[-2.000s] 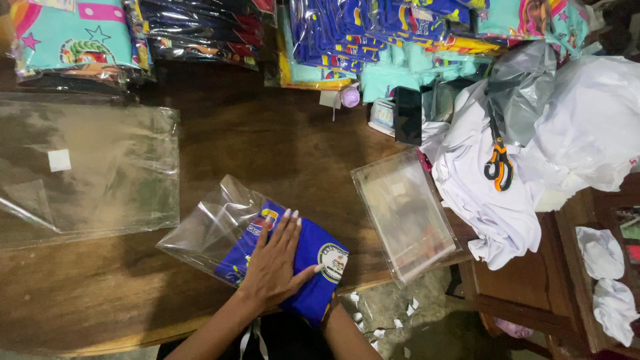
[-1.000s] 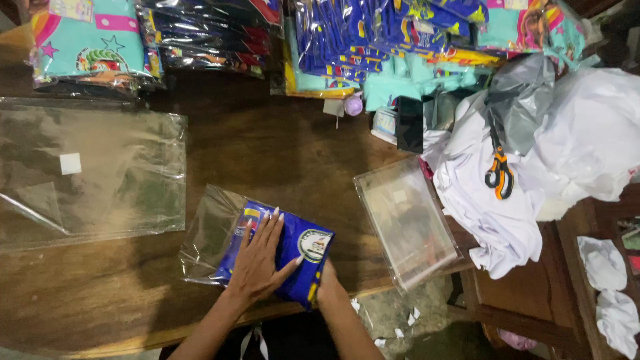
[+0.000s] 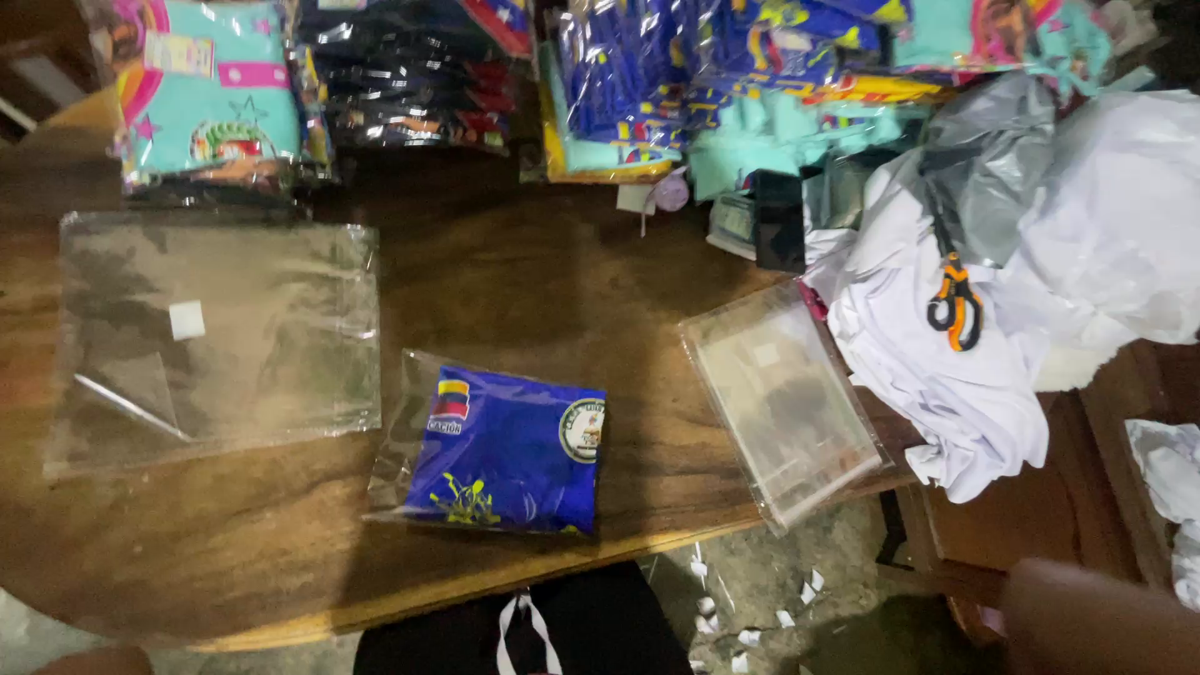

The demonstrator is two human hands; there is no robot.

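Note:
A folded blue garment point(image 3: 525, 459) with printed emblems lies flat inside a clear plastic bag point(image 3: 392, 473) near the table's front edge. The bag's loose end points left. Neither of my hands can be made out in the head view, and nothing touches the bagged garment. A blurred brown shape point(image 3: 1092, 619) at the lower right and a smaller one point(image 3: 112, 661) at the lower left are too unclear to name. Large clear plastic bags point(image 3: 272, 366) lie to the left of the garment, and a stack of smaller clear bags point(image 3: 797, 403) to its right.
Bagged turquoise point(image 3: 262, 122), dark point(image 3: 403, 94) and blue garments point(image 3: 619, 84) line the back of the wooden table point(image 3: 525, 272). Orange-and-black scissors point(image 3: 956, 305) rest on white cloth point(image 3: 994, 403) at the right, near a phone-like dark object point(image 3: 779, 220). Paper scraps point(image 3: 748, 637) lie on the floor.
Both hands have left the blue garment, which they were pressing and holding in the earlier frames. It now lies untouched on the table.

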